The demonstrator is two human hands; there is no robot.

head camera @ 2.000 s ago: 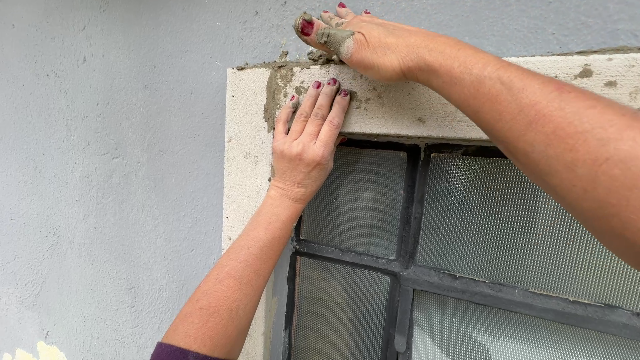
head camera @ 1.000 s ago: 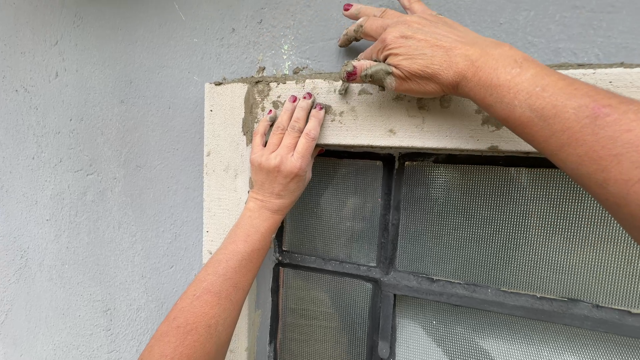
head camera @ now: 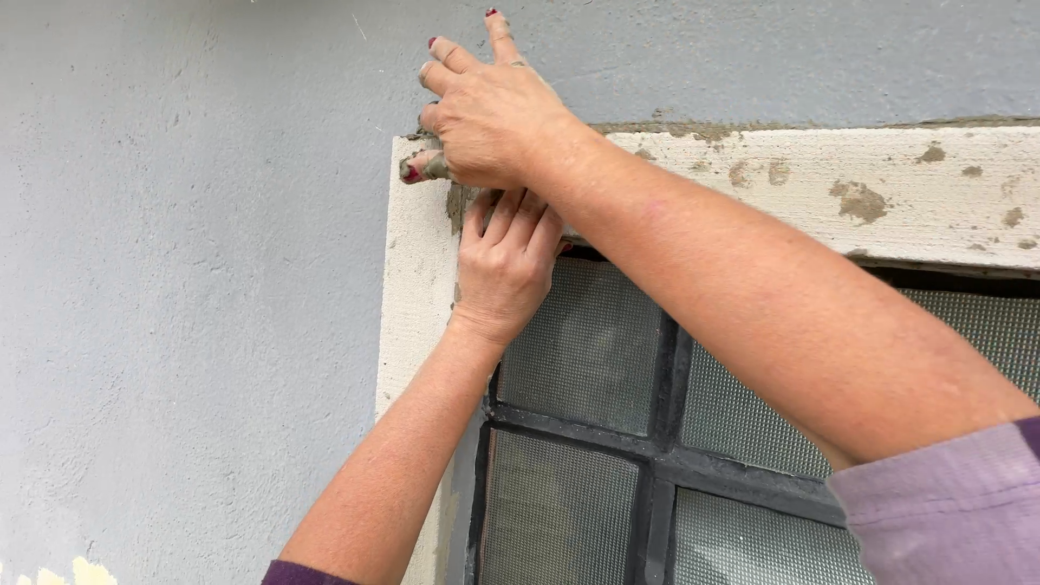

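Observation:
My left hand point(head camera: 508, 264) lies against the upper left corner of the white window trim point(head camera: 821, 175), its fingertips hidden behind the other hand. Just above it, my right hand point(head camera: 491, 114) reaches over the corner with fingers spread, thumb and fingertips coated in grey-brown mortar. Its thumb is over the trim's corner, and the other fingers extend over the wall. A line of wet mortar point(head camera: 699, 128) follows the trim's top edge, and smears of it mark the trim's face. No tool shows in either hand.
The grey-blue rendered wall point(head camera: 187, 268) surrounds the trim on the left and above. Below the trim is a window with dark bars point(head camera: 666, 455) and textured panes point(head camera: 581, 349). Pale yellow patches point(head camera: 89, 573) mark the wall at the lower left.
My right hand has moved left along the trim's top edge to the corner, its forearm now crossing in front of the trim. My left hand stays near the corner.

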